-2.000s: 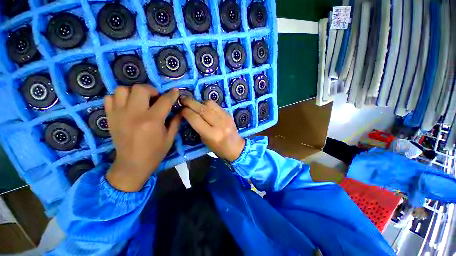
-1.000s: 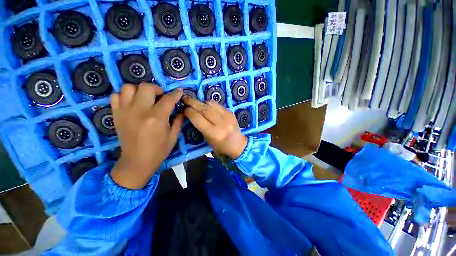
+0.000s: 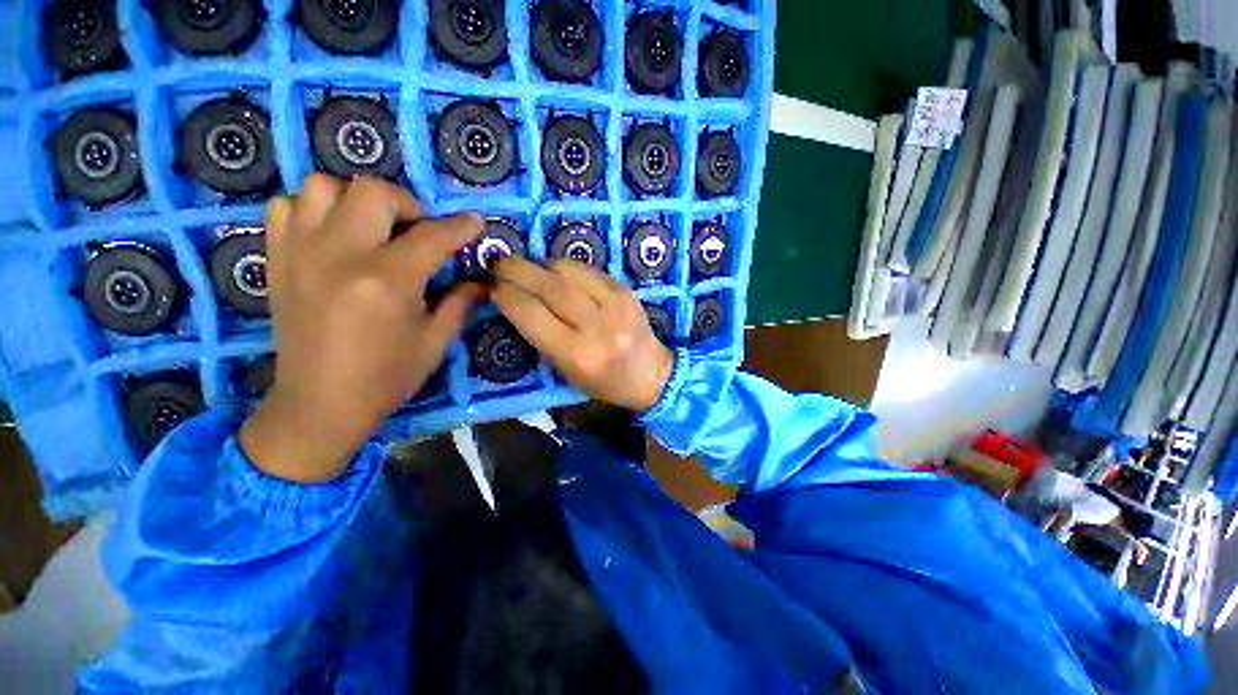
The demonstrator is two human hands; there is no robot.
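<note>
A blue foam divider tray spans the upper left, with a round black component in most visible cells. One black component with a bright silvery ring lies between my fingertips, partly covered by them. My left hand has its thumb and forefinger at the disc's left edge. My right hand has its fingertips at its lower right edge. The fingers of both hands hold the disc at its cell; whether it is lifted off the cell floor is hidden.
A dark-green surface with a pale strip lies right of the tray. Upright grey, white and blue boards with a white code label stand at right. Red items and white racking are beyond. My blue sleeves and smock fill the bottom.
The tray and its discs sit a little higher in the picture. More of the held disc and its bright ring shows between my fingers. The blue-sleeved shape at far right is gone from view.
</note>
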